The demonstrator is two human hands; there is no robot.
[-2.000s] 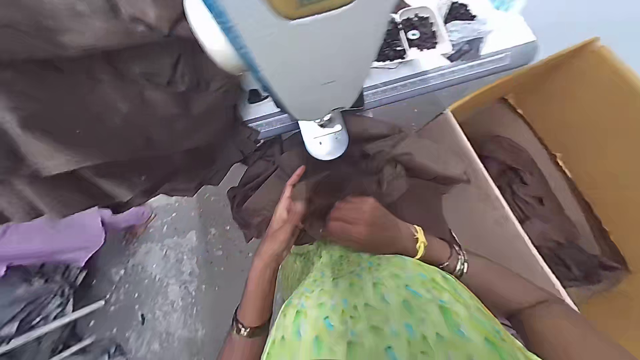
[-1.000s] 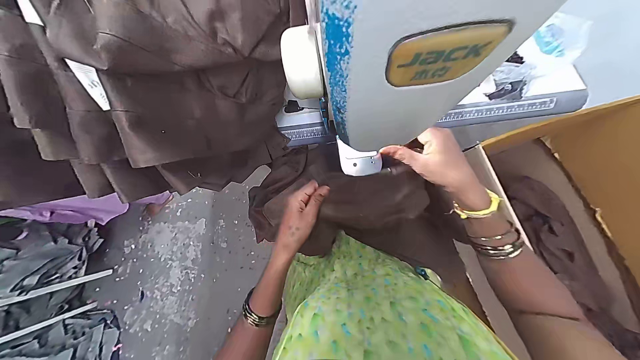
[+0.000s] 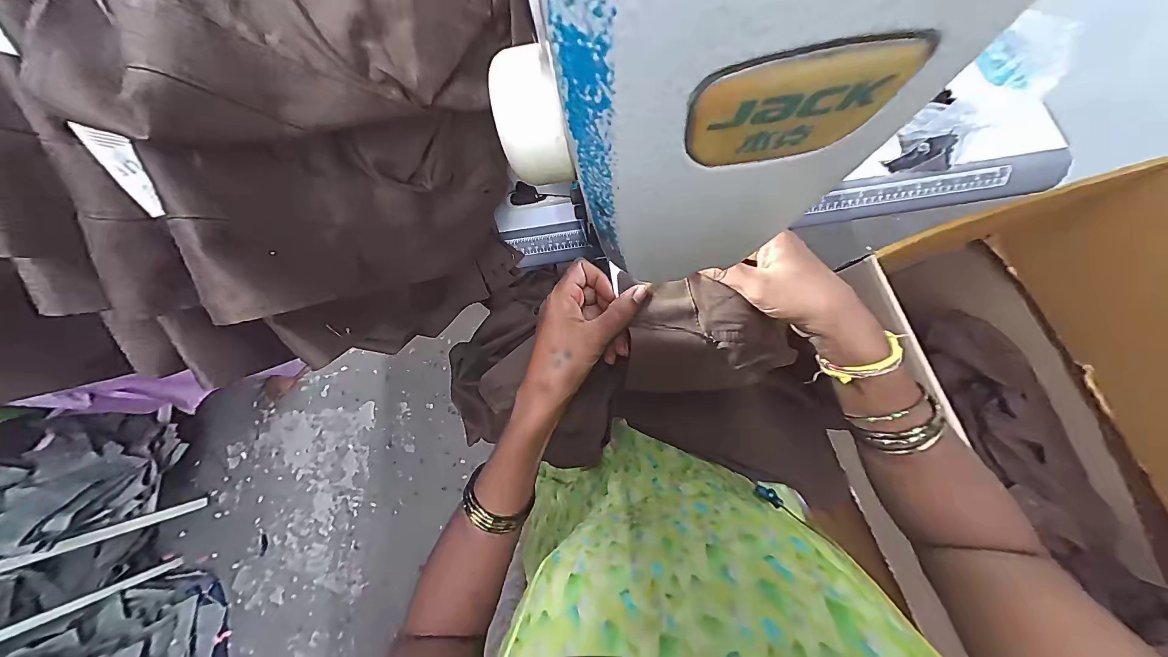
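Note:
A dark brown cloth garment (image 3: pixel 703 356) lies over my lap, its upper edge under the head of a Jack sewing machine (image 3: pixel 657 210). My left hand (image 3: pixel 579 328) pinches the cloth between thumb and fingers, just below the machine head. On the other side, my right hand (image 3: pixel 798 287) grips the garment's edge near a stitched seam, its fingertips partly behind the machine head. The needle and presser foot are hidden by the machine head. A white handwheel-like knob (image 3: pixel 531 114) sticks out at the machine's left.
Brown garments (image 3: pixel 319 201) hang in a heap at the left, one with a white label. A cardboard box (image 3: pixel 1077 292) holding brown cloth stands at the right. Grey cloth bundles (image 3: pixel 82 493) lie low at the left. A ruler strip (image 3: pixel 912 190) edges the machine bed, near small plastic bags.
Since the last earlier frame, my left hand has moved up to the cloth by the machine head. My right hand was low over the cloth two seconds ago and is now beside the head.

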